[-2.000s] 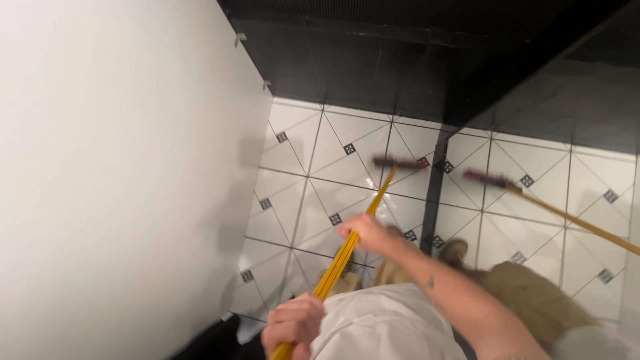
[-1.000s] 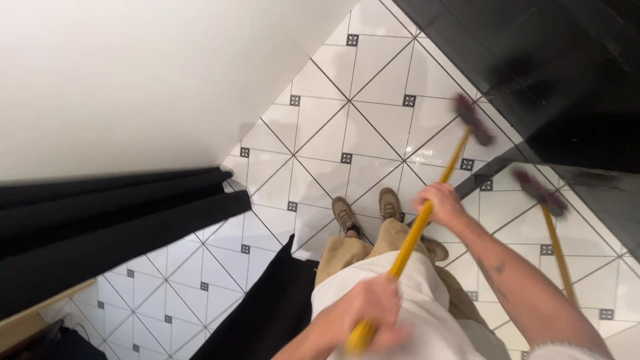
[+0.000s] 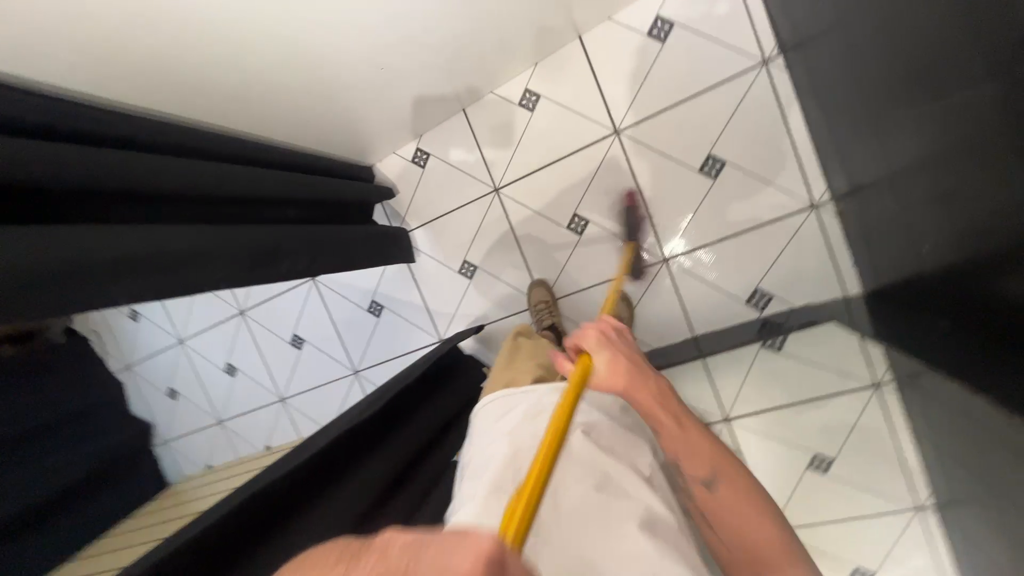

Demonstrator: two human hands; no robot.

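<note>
A broom or deck brush with a long yellow handle (image 3: pixel 552 448) runs from the bottom centre up to its dark reddish head (image 3: pixel 632 232), which is blurred and lies over the white patterned tile floor (image 3: pixel 552 160). My right hand (image 3: pixel 608 356) grips the handle midway, in front of my tan trousers. Low in the view and partly cut off, my left hand (image 3: pixel 416 552) is closed around the upper end of the handle. The brush head is just beyond my brown shoes (image 3: pixel 544 308). A white shirt or apron (image 3: pixel 576 480) covers my front.
Black curtains (image 3: pixel 200 256) hang at the left, and more black cloth (image 3: pixel 384 448) hangs at the lower left. A pale wall (image 3: pixel 280 72) stands at the upper left, a dark panel (image 3: pixel 920 160) at the right. Light wooden slats (image 3: pixel 184 504) show at bottom left. A mirror seems to stand on the right.
The brush head has moved from beside the dark panel to the floor close to my shoes. The view has turned, showing more of the curtains. Both hands stay on the handle.
</note>
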